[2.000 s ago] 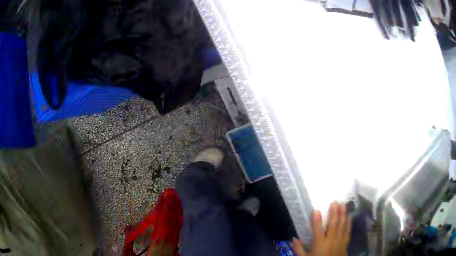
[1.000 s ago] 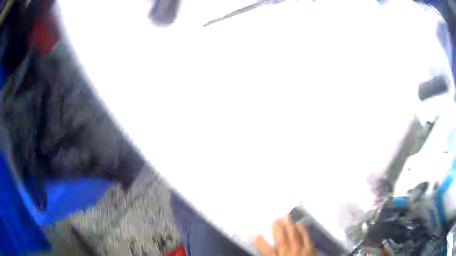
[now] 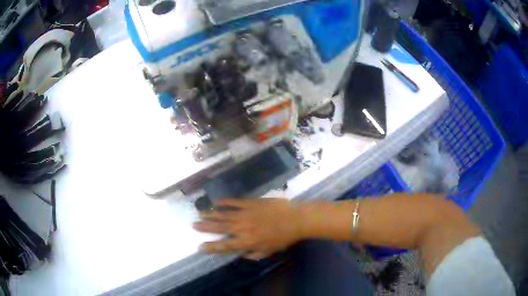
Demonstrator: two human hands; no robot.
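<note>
The white and blue overlock machine (image 3: 194, 56) stands at the upper middle, its dark metal looper and needle area (image 3: 223, 95) exposed and blurred. An orange-white label (image 3: 274, 121) is low on its front. A flat dark grey cover plate (image 3: 252, 176) lies in front of the machine, below the label. My right hand (image 3: 252, 227) rests palm down at the table's front edge, just in front of the plate, with fingers pointing left and somewhat apart. I see nothing held in it; its fingertips are near a small dark round part (image 3: 203, 203). My left hand is out of view.
The white table (image 3: 110, 231) carries black fabric strips (image 3: 35, 141) at the left. A phone (image 3: 365, 101), a thin red-blue pen-like tool (image 3: 400, 75) and a dark upright tube (image 3: 385, 32) are at the right. A blue basket (image 3: 486, 153) with clear plastic adjoins the table's right edge.
The view has swung from the floor and bare table to the machine. My right hand, cut off at the bottom edge earlier, now shows fully with its forearm, still at the table's edge.
</note>
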